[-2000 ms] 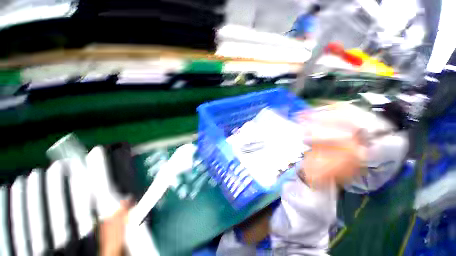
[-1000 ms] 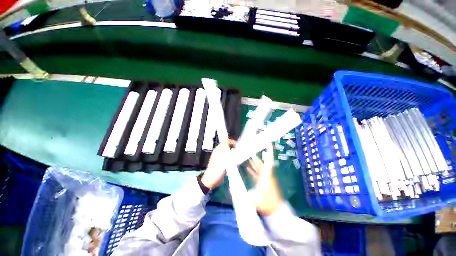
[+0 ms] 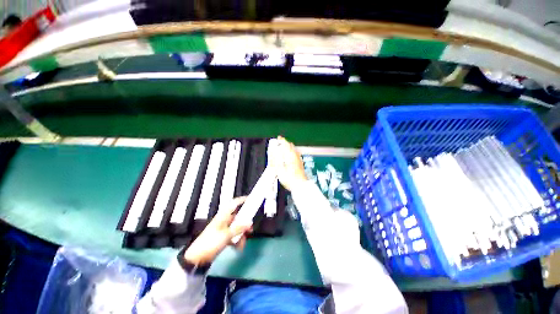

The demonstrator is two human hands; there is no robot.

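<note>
A black tray lies on the green bench with several white bars side by side in its slots. One slot right of centre shows dark, and a bar lies in the slot at the tray's right end. My left hand grips the lower end of a white bar held slanted over the tray. My right hand is at the bar's upper end, over the tray's upper right; its fingers are bunched around that end.
Small pale pieces lie scattered between tray and blue crate, which holds many white bars. A lined bin sits low at left. A green conveyor and a shelf are beyond.
The long white strip that crossed my hands is gone from view. My hands have moved over the tray with one bar, and the slot right of centre now shows dark. The view has shifted.
</note>
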